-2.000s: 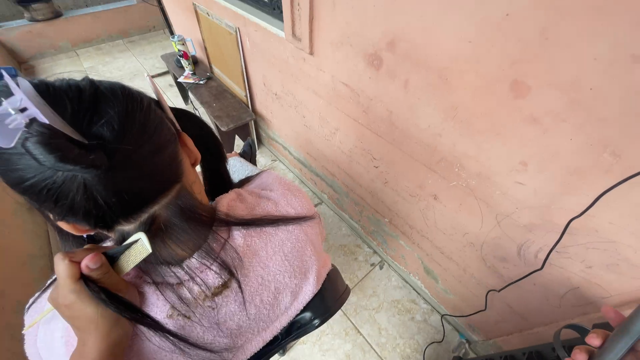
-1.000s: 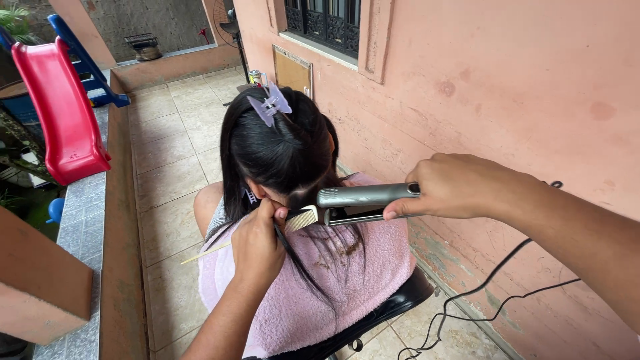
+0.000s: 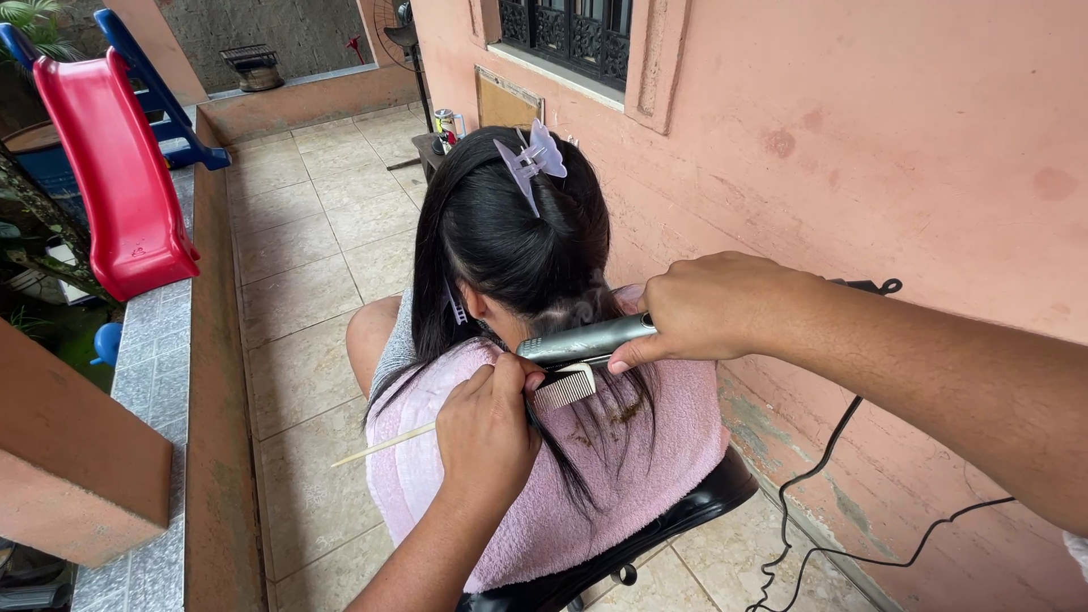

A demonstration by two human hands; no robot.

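Note:
A seated person with dark hair (image 3: 501, 229) has a lilac claw clip (image 3: 534, 161) on the crown, another clip (image 3: 456, 304) at the left side, and a pink towel (image 3: 552, 510) over the shoulders. My right hand (image 3: 697, 310) grips a grey hair straightener (image 3: 582, 338), its plates at a lock of hair near the nape, where faint vapour shows. Just below, my left hand (image 3: 493, 416) holds a pale rat-tail comb (image 3: 568, 388) and a strand of hair. The comb's teeth lie right under the straightener, and its thin tail points left.
A black chair (image 3: 722, 493) supports the person. Black cords (image 3: 816, 476) hang at the right by the pink wall (image 3: 850, 170). At the left are a low ledge (image 3: 153, 382) and a red plastic slide (image 3: 119, 170). A can (image 3: 444, 121) and a standing fan (image 3: 408, 38) are farther back.
The straightener, only partly in view at the lower right two seconds ago, was beside the comb with its plates apart one second ago. Now its plates are closer together, at the nape. The view has swung widely.

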